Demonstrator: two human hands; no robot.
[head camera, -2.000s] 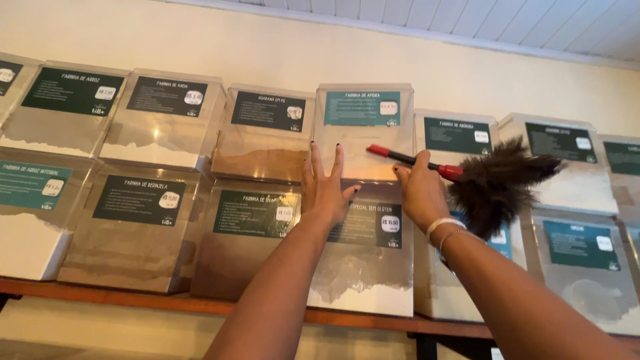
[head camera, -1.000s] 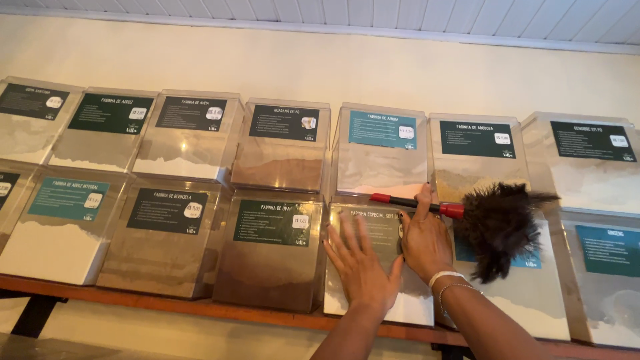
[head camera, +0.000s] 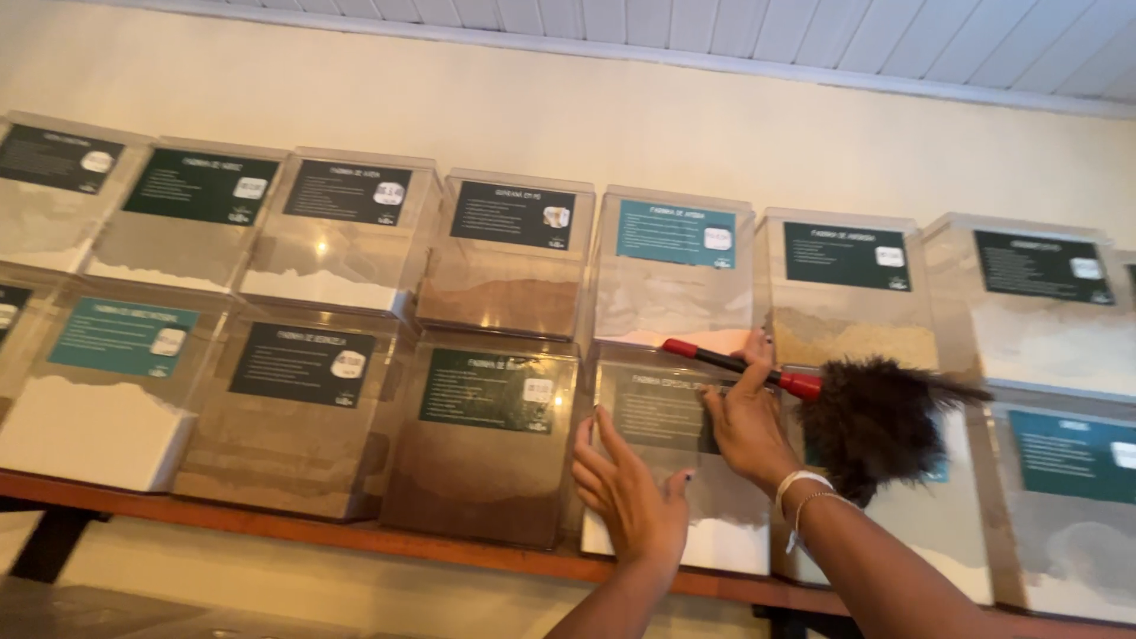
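My right hand (head camera: 753, 424) holds a feather duster by its black and red handle (head camera: 728, 362). The duster's dark feather head (head camera: 879, 422) points right, in front of a lower clear bin. Spread and holding nothing, my left hand (head camera: 635, 497) is at the left part of a lower clear plastic bin (head camera: 728, 497) with white powder in it; firm contact is hard to tell. My right fingers are at that bin's upper right. Directly above stands a bin with a teal label (head camera: 676, 232) and pale powder.
Clear bins of powder stand in two stacked rows on a reddish wooden shelf (head camera: 444, 548) with black brackets (head camera: 62, 543). Among them are a bin of brown powder (head camera: 479, 479) and one of yellowish powder (head camera: 852, 333). Behind is a cream wall (head camera: 532, 106).
My left hand has moved from the upper part of the lower bin down to its left side. The duster stays in my right hand. The view has shifted.
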